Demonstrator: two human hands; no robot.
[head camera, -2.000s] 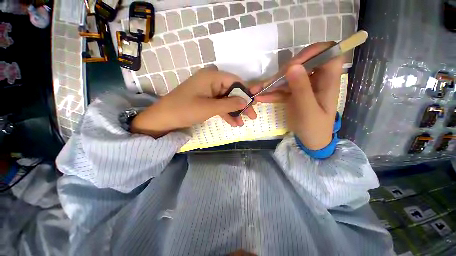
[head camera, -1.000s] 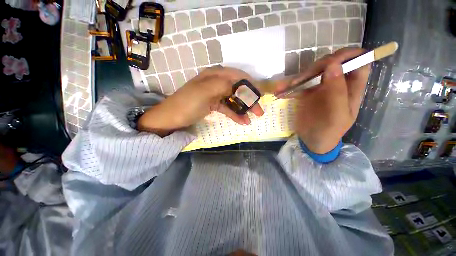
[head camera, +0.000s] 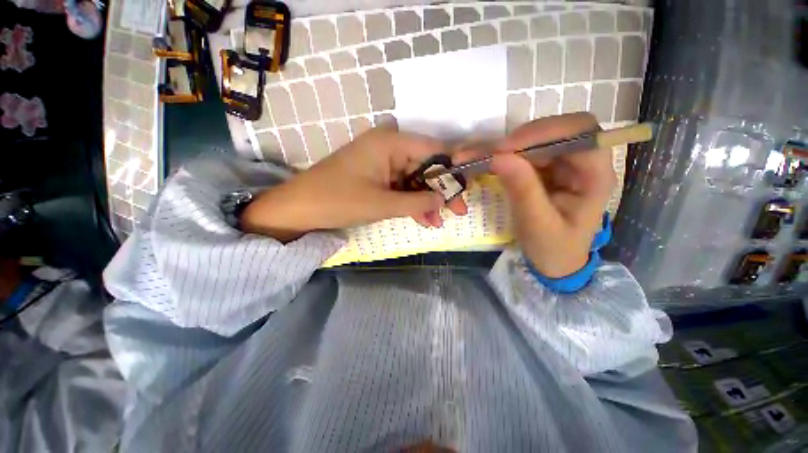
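My left hand (head camera: 354, 181) holds a small black watch module (head camera: 440, 180) with a pale face up, between thumb and fingers, above the yellow sticker sheet (head camera: 399, 237). My right hand (head camera: 563, 195) holds silver tweezers (head camera: 549, 149) with a tan end, pen-like. The tweezers point left and their tip is at the module's pale face; whether it touches cannot be told. The grey die-cut adhesive pieces (head camera: 319, 100) lie on a sheet beyond my hands, with a blank white patch (head camera: 450, 88) in the middle.
Several black and orange modules (head camera: 266, 35) lie loose at the upper left. A narrow second adhesive sheet (head camera: 131, 133) lies at the far left. A clear blister tray (head camera: 709, 239) with modules in pockets is at the right. Green boards (head camera: 735, 380) are at the lower right.
The tweezers were at the module, moved off right over the yellow sheet, and are now back at the module. The module has tilted and turned slightly in my left hand.
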